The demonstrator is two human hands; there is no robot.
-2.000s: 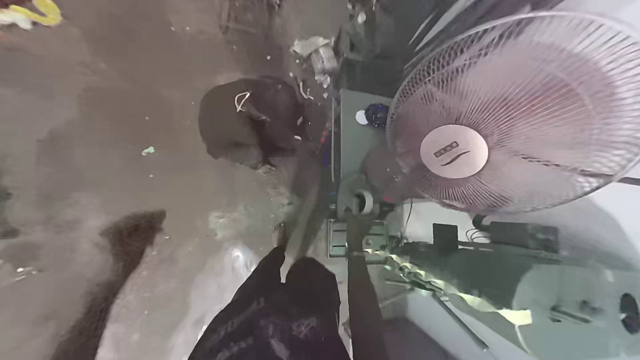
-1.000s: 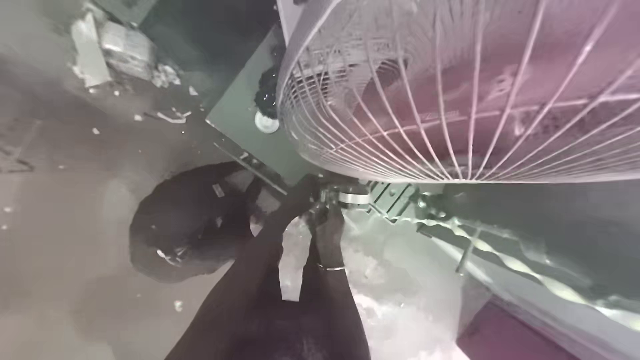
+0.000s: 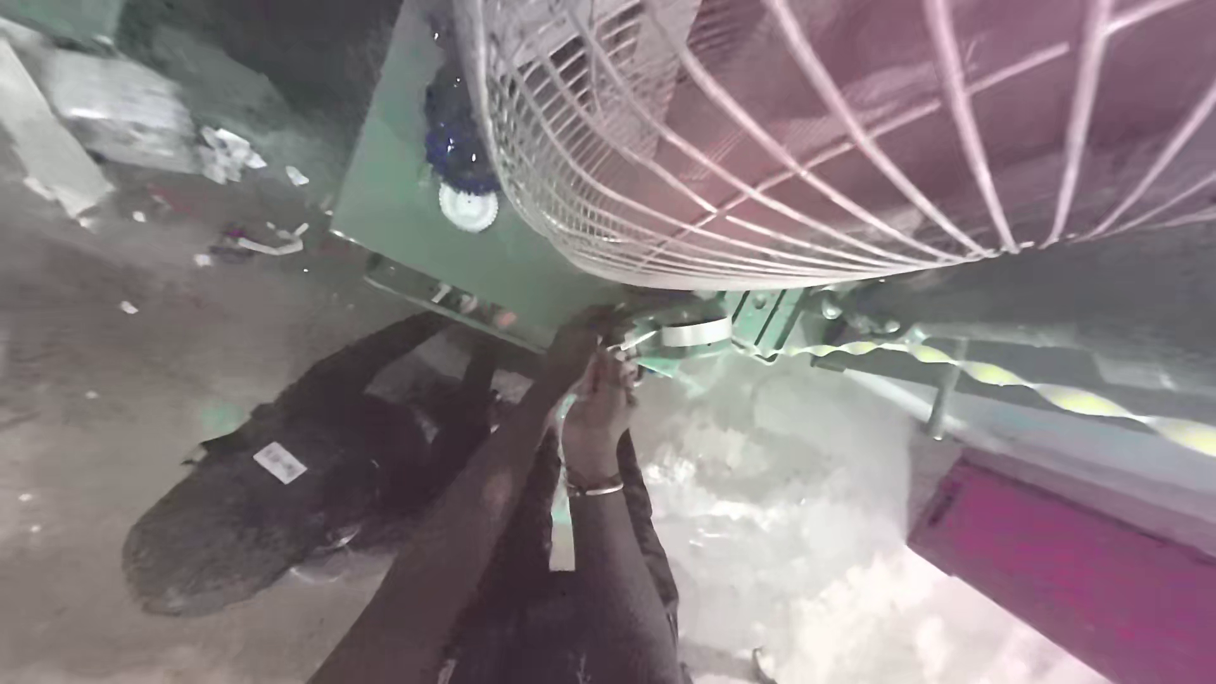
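Note:
My left hand (image 3: pixel 591 332) and my right hand (image 3: pixel 598 408) meet at the corner of a green table (image 3: pixel 399 204). Dark and blurred, the left fingers lie just above the right ones; what is between them cannot be made out. A thin bracelet (image 3: pixel 596 490) circles my right wrist. Beside that wrist a pale, partly see-through strip (image 3: pixel 562 541) hangs down over dark clothing. Just right of my fingertips is a round part with a whitish band (image 3: pixel 695 332), next to green slotted metal (image 3: pixel 763 318).
A fan's wire guard (image 3: pixel 760 218) covers the upper right. On the table stand a white toothed disc (image 3: pixel 468 207) and a dark blue object. A dark bulky form with a pale label (image 3: pixel 280 463) is at left. A twisted yellow strip (image 3: pixel 988 373) runs right; scraps litter the floor.
My hands were apart two seconds ago, the right one at the round banded part; now they are together to its left. The view has moved in much closer and turned.

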